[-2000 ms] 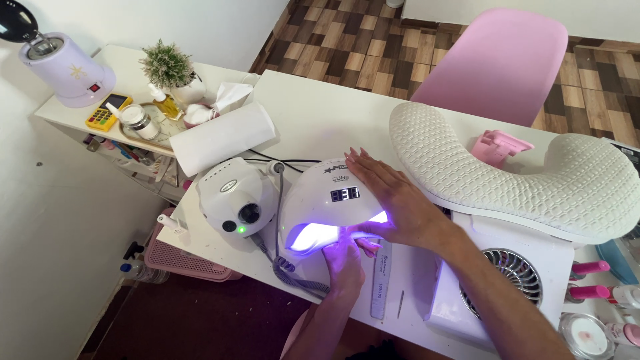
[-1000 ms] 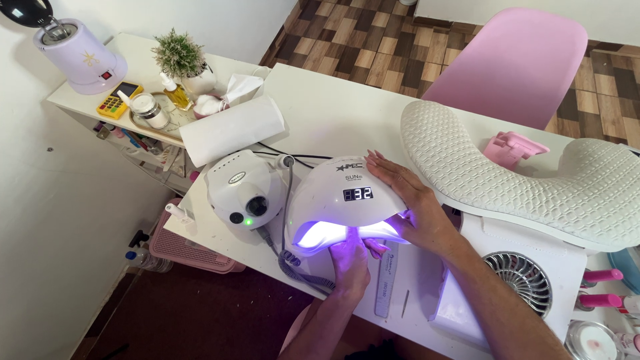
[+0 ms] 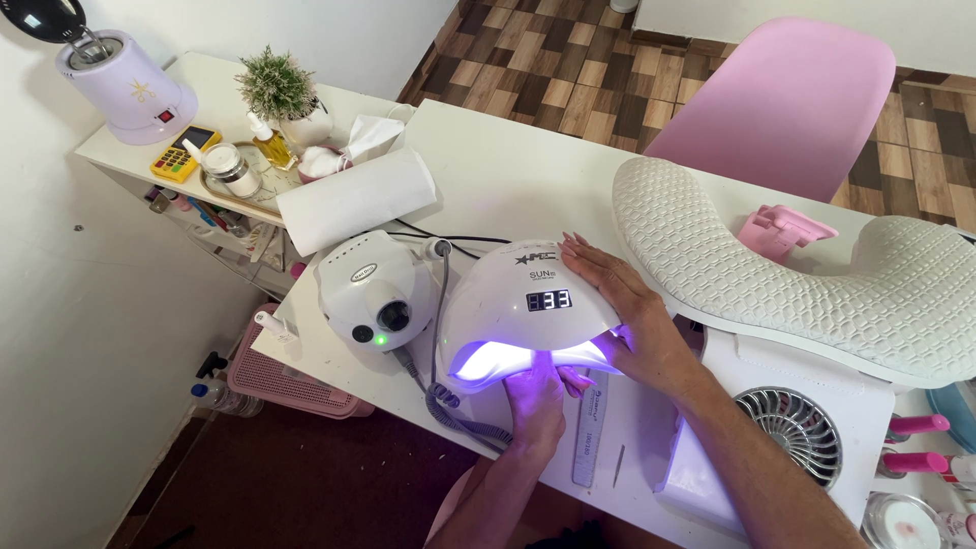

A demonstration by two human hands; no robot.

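Observation:
A white UV nail lamp (image 3: 496, 297) glows violet at its opening, and its display reads 33. My left hand (image 3: 537, 404) is at that opening, with at least one finger reaching inside under the light and the other fingers curled outside; I see nothing held in it. Against the lamp's right side lies my right hand (image 3: 625, 305), fingers spread over the shell and thumb near the lower edge. A nail file (image 3: 589, 438) and a thin metal tool (image 3: 618, 465) lie on the table below the lamp. To its left stands a white nail drill unit (image 3: 377, 286) with a green light.
A textured white armrest (image 3: 793, 313) and a dust collector with a fan (image 3: 789, 435) sit at the right. A paper towel roll (image 3: 358, 198), a coiled cable (image 3: 457, 423) and a small white bottle (image 3: 274, 325) are at the left. Bottles with pink caps (image 3: 915, 461) stand at the right edge.
The lamp's display has gone from 31 through 32 to 33. My right hand has shifted slightly on the shell; my left hand remains at the opening. The view has shifted a little.

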